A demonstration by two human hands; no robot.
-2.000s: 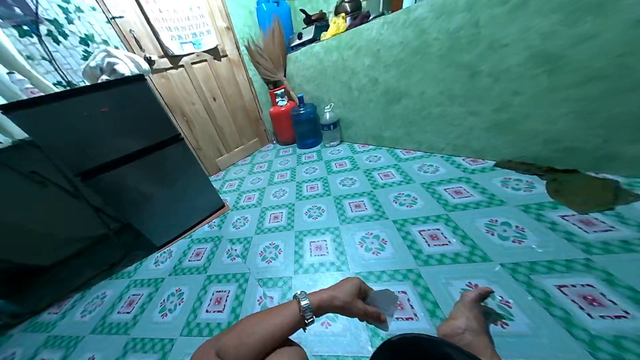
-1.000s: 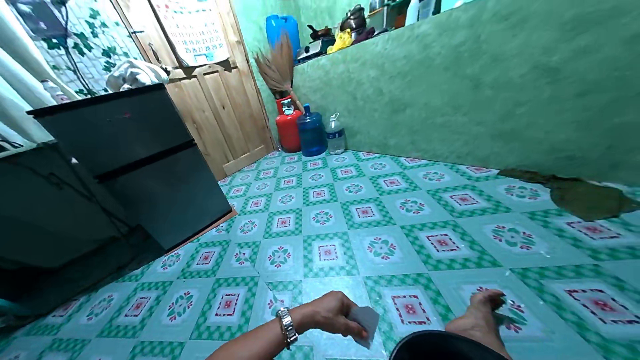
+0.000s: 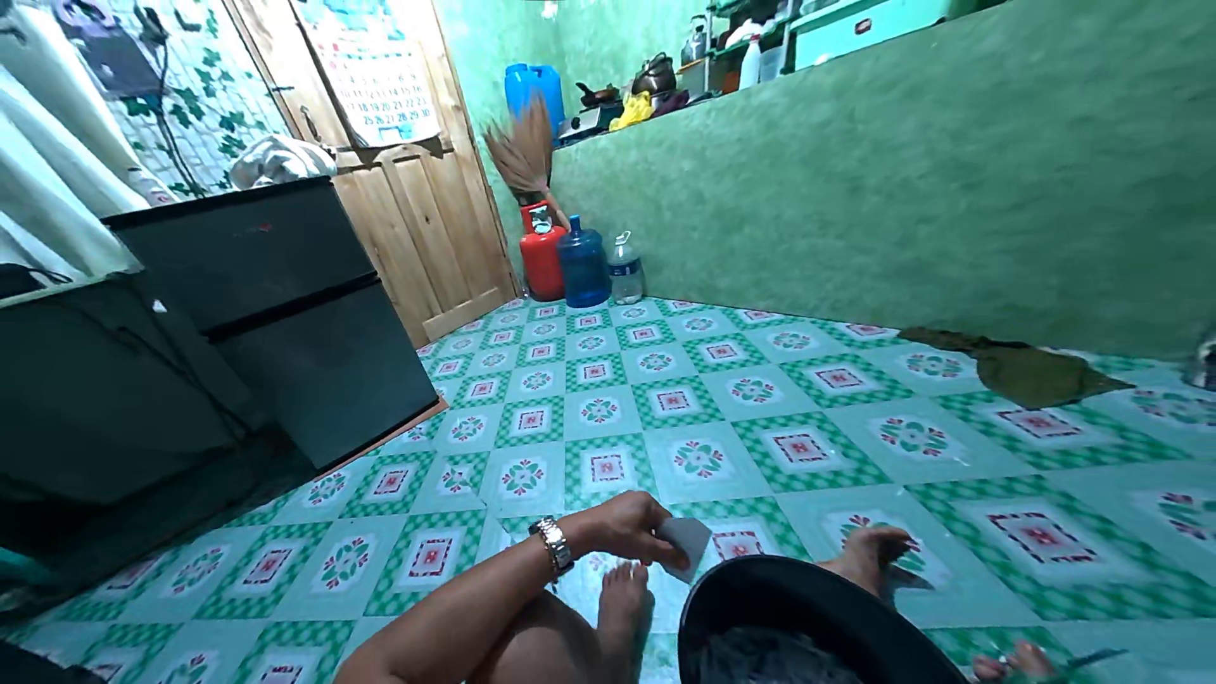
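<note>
My left hand [image 3: 622,527], with a metal-band wristwatch [image 3: 552,546], grips a flat grey four-sided piece [image 3: 689,543] between thumb and fingers. It is just left of the rim of a black round container [image 3: 760,570], which holds dark, glossy, unclear contents. At the bottom edge, right of the container, only the fingers of my right hand [image 3: 1016,660] show. A thin dark pointed thing [image 3: 1097,656] lies beside them; whether they hold it is unclear. My bare feet [image 3: 622,594] rest on the floor, one left of the container and one beyond its right side.
Patterned floor covering [image 3: 698,458] spreads ahead. A dark two-door refrigerator [image 3: 285,313] stands left. By the wooden door [image 3: 427,228] are a red gas cylinder [image 3: 543,261], a blue water jug [image 3: 583,266], a clear bottle [image 3: 626,271] and a broom [image 3: 524,157]. A brown-green cloth [image 3: 1035,375] lies right.
The black container shows more fully than before, with its contents now in view. Fingers have appeared at the bottom right. The left hand still holds the grey piece.
</note>
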